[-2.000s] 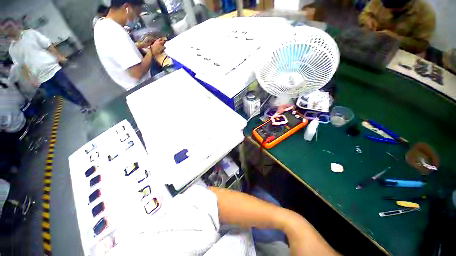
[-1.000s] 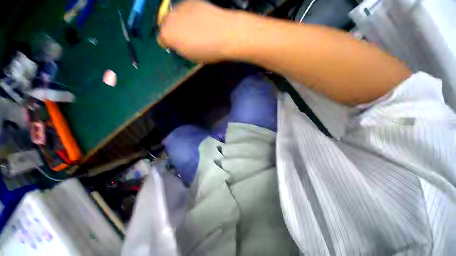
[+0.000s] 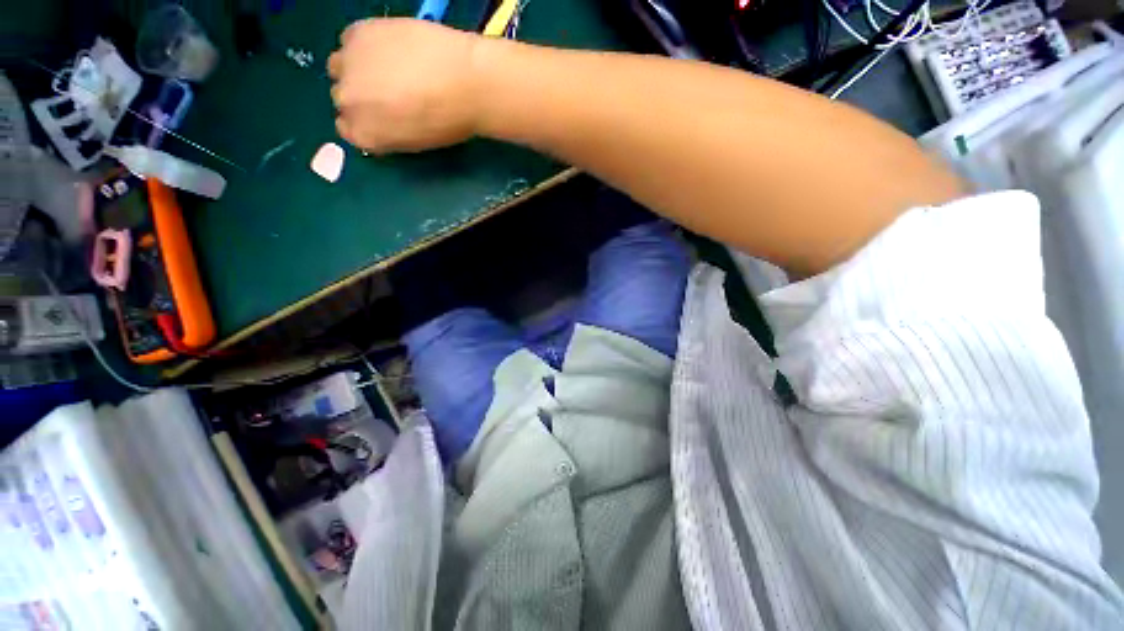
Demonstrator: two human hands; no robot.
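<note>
My right hand [image 3: 401,86] reaches in from the right over the green-matted bench [image 3: 265,234]. Its fingers are curled with the knuckles up, and its underside is hidden, so I cannot tell whether it holds anything. A small pale pink scrap [image 3: 328,162] lies on the mat just left of the hand. A blue stick [image 3: 433,10] and a yellow-handled tool [image 3: 500,17] show in part behind the wrist at the top edge. My left hand is out of the picture.
At the left stand an orange-edged multimeter [image 3: 181,265] with a pink frame [image 3: 111,256] on it, a white bottle [image 3: 173,171] and a clear cup [image 3: 176,44]. White tray stacks [image 3: 185,505] flank me. Cables [image 3: 894,27] tangle at the upper right. Items fill a shelf below the bench.
The view has swung down from trays and fan to bench edge and lap. My right hand has moved from the yellow-handled tool over to where a thin dark tool lay, which is now hidden.
</note>
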